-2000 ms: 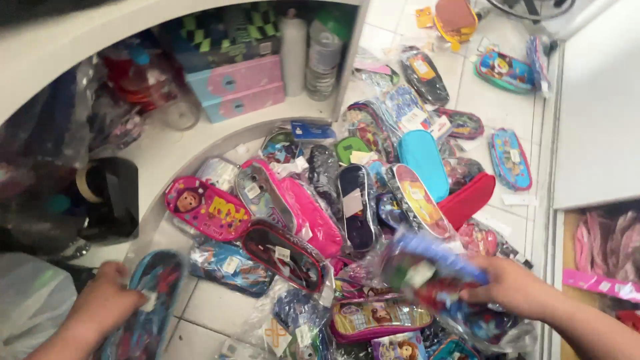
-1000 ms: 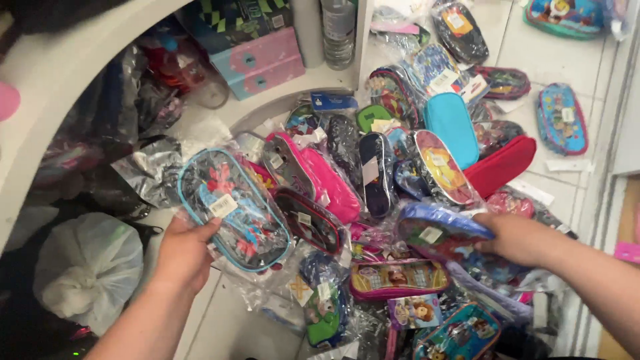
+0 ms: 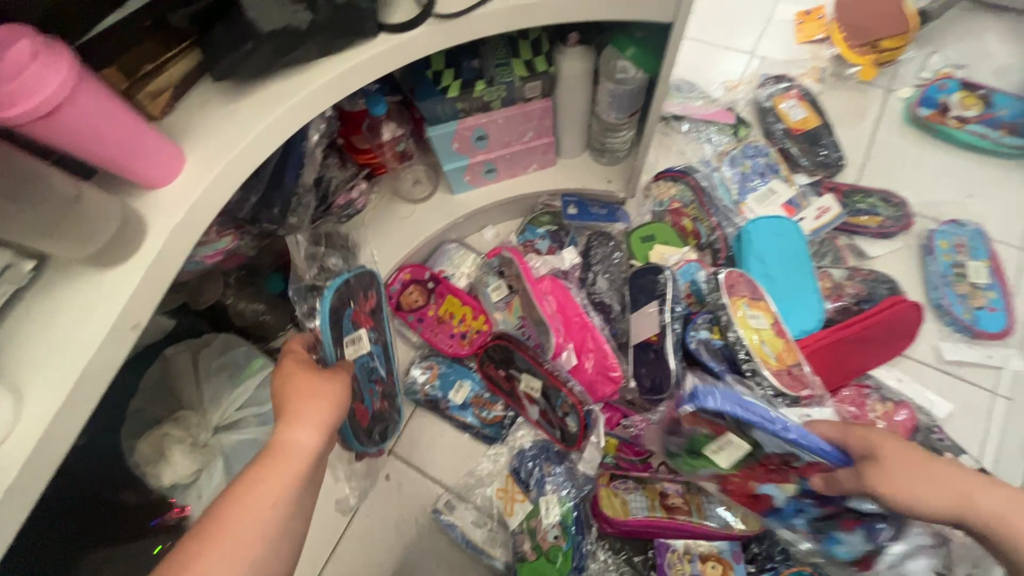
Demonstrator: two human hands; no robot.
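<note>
My left hand [image 3: 308, 392] grips a dark pencil case with light-blue edging [image 3: 364, 360], in clear plastic, by its left side. At the lower right, my right hand [image 3: 872, 468] holds a blue-edged pencil case [image 3: 748, 424], also bagged, over the heap. Between the hands lie a pink pencil case with a cartoon figure [image 3: 440, 310], a bright pink one [image 3: 580, 332], a dark one with red edging [image 3: 534, 390] and a navy one [image 3: 652, 332]. A turquoise case [image 3: 780, 272] and a red case [image 3: 864, 340] lie above my right hand.
A curved white shelf unit [image 3: 200, 168] stands at the left, with a pink tumbler [image 3: 88, 112] on top. Inside are pink and blue boxes [image 3: 496, 148], a clear plastic bottle [image 3: 620, 104] and a white plastic bag [image 3: 204, 408]. More pencil cases [image 3: 970, 280] lie on the tiles at the right.
My left hand has turned its pencil case from a slant to nearly upright. My right hand still holds the blue-edged case over the heap. The view has shifted.
</note>
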